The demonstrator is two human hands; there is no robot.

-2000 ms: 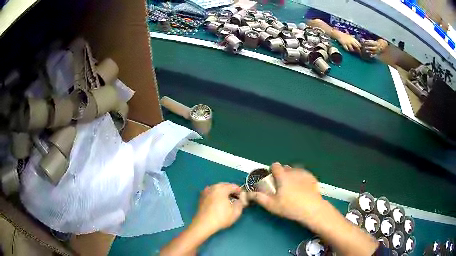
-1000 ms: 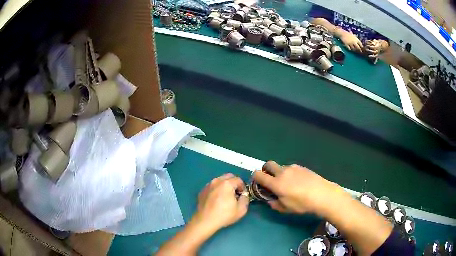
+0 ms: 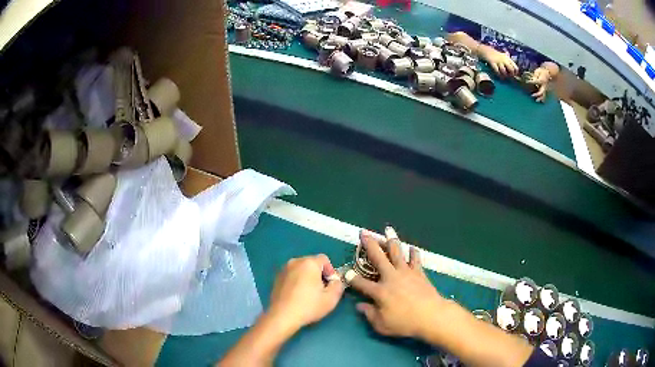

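Observation:
A taupe handled housing [image 3: 365, 264] is held over the green bench near its pale metal edge. Its round open head shows between my hands, and its handle is mostly hidden. My left hand [image 3: 305, 290] is closed at the left side of it, fingers pinching the handle part. My right hand [image 3: 402, 290] lies over the head from the right, fingers spread across its rim. Round cups with white inserts [image 3: 533, 320] stand in rows at the right, partly behind my right forearm.
A large open carton [image 3: 205, 93] with handled housings [image 3: 97, 150] and a white wrapping sheet [image 3: 136, 251] stands at left. A green conveyor belt [image 3: 431, 193] runs beyond the bench. Opposite are a pile of taupe barrels [image 3: 424, 61] and another person's hands [image 3: 503, 63].
The handled piece on the belt moved left and out of view behind the carton. My right hand has opened flatter over the housing's head. My left hand stays at its left side.

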